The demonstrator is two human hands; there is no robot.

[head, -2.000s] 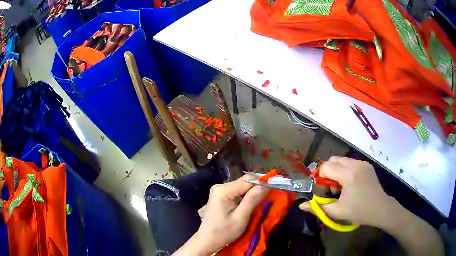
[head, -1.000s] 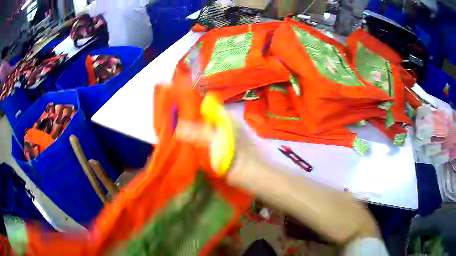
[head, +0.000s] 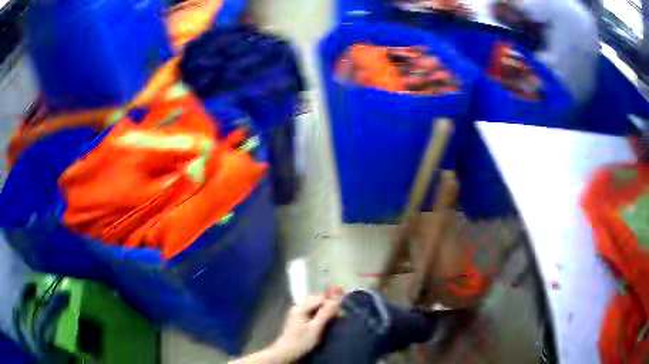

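Note:
My left hand (head: 309, 323) is at the bottom centre, blurred, beside my dark-clothed leg (head: 359, 330). Its fingers look curled, and I cannot tell whether they hold anything. My right hand and the scissors are not in view. Orange bags with pale green parts (head: 167, 178) lie heaped in a tall blue bin (head: 206, 291) on the left. More orange and green bags (head: 619, 234) are cut off at the right edge.
A white table (head: 544, 206) stands at the right. A wooden chair (head: 420, 213) with orange scraps is before blue bins (head: 391, 156) holding patterned pieces. Dark navy goods (head: 245, 78) are behind the left bin. A green crate-like object (head: 117, 320) is at lower left.
The view has swung left from the table to the bins. The orange bag and the right hand with yellow-handled scissors have left the picture. My left hand now shows at the bottom.

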